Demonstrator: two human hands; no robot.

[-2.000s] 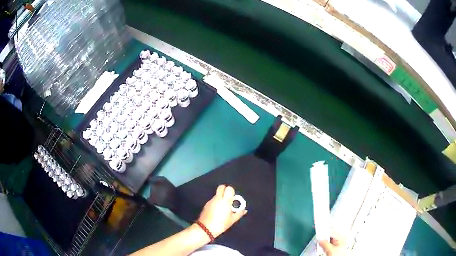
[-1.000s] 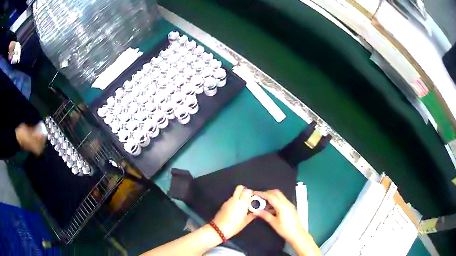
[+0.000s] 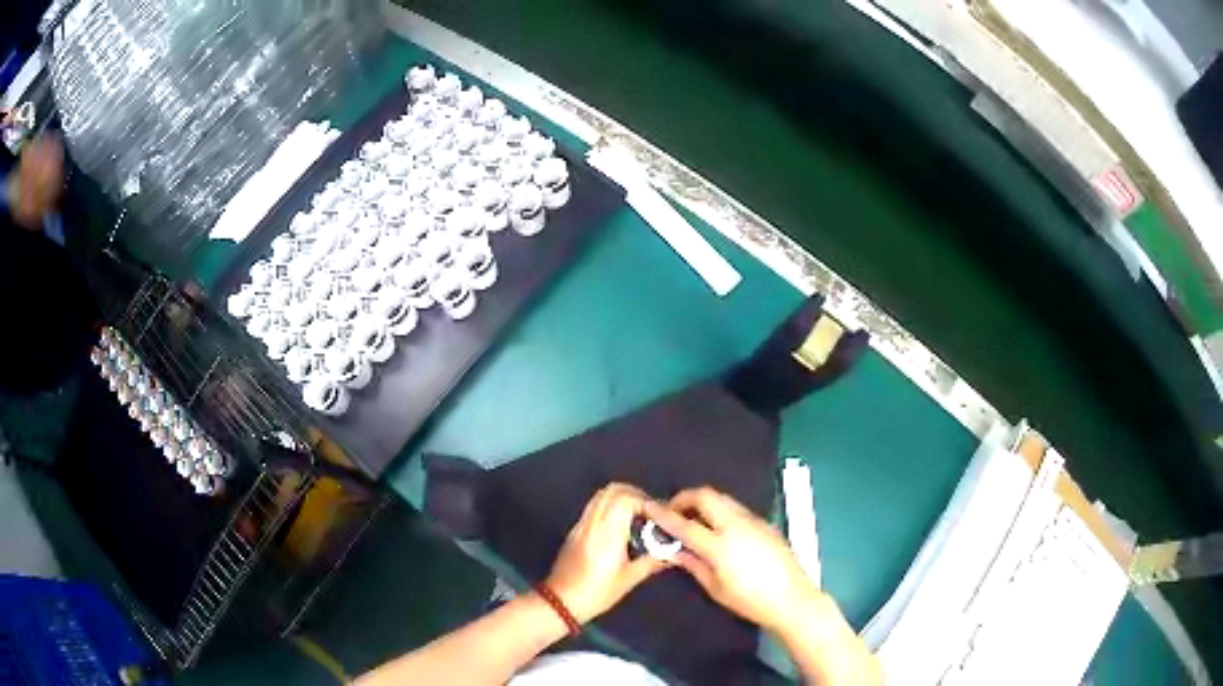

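A small white hub (image 3: 659, 540) with a dark centre is held between the fingertips of both hands. My left hand (image 3: 600, 552), with a red bead bracelet at the wrist, grips it from the left. My right hand (image 3: 731, 547) grips it from the right, its fingers partly covering the hub. Both hands are over the black three-cornered jig (image 3: 630, 449), whose far raised arm bears a yellow patch. The jig's centre is hidden by the hands. A white blade (image 3: 801, 517) lies on the mat just right of the jig, partly hidden by my right arm.
A black tray (image 3: 443, 362) of white hubs is at the left. A blade (image 3: 684, 239) lies beyond it, and white strips (image 3: 275, 181) lie by the clear blister trays (image 3: 201, 94). A blade stack (image 3: 1033, 576) is at right, a wire rack (image 3: 221, 590) lower left. Another person's hand (image 3: 36, 178) shows far left.
My right hand has come from the blade stack to the hub, which my left hand held alone at first. The other person's hand has moved up from the smaller hub tray.
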